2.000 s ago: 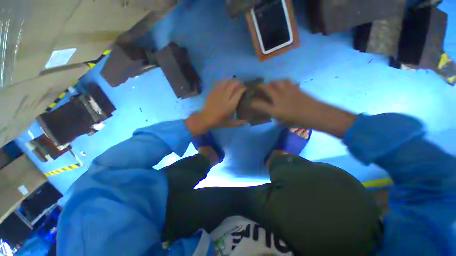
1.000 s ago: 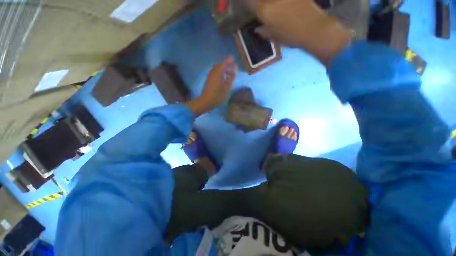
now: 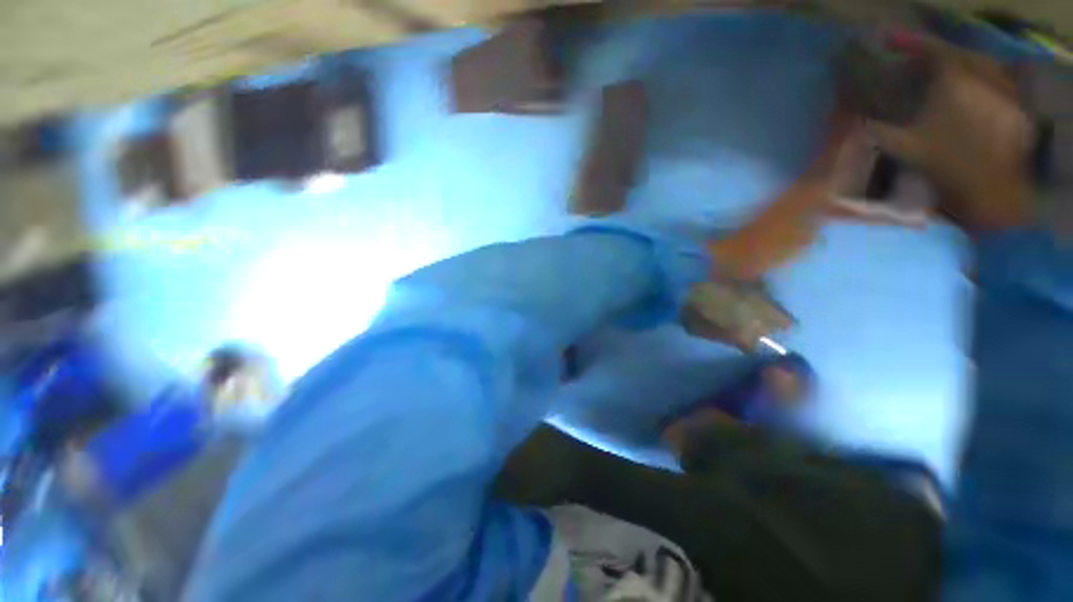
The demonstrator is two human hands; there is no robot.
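The view is strongly blurred. My right hand (image 3: 971, 141) is at the upper right, holding a dark block (image 3: 882, 77) with a small red spot at its top. My left hand (image 3: 812, 200) reaches up beside that block; its fingers are too blurred to tell whether they grip it. A white-edged frame stack (image 3: 845, 188) lies on the floor, partly hidden behind my right hand. A brown block (image 3: 732, 313) lies near my foot, partly covered by my left sleeve.
Brown blocks stand on the blue floor (image 3: 694, 141) at upper centre (image 3: 506, 73) and centre (image 3: 610, 147). More dark stacks (image 3: 277, 129) stand at upper left. Cardboard (image 3: 235, 41) runs along the top. Blue items (image 3: 141, 441) are at lower left.
The view has swung left, so the floor items appear further right. My left hand has reached forward to beside the dark block. My right hand remains near the white-edged stack.
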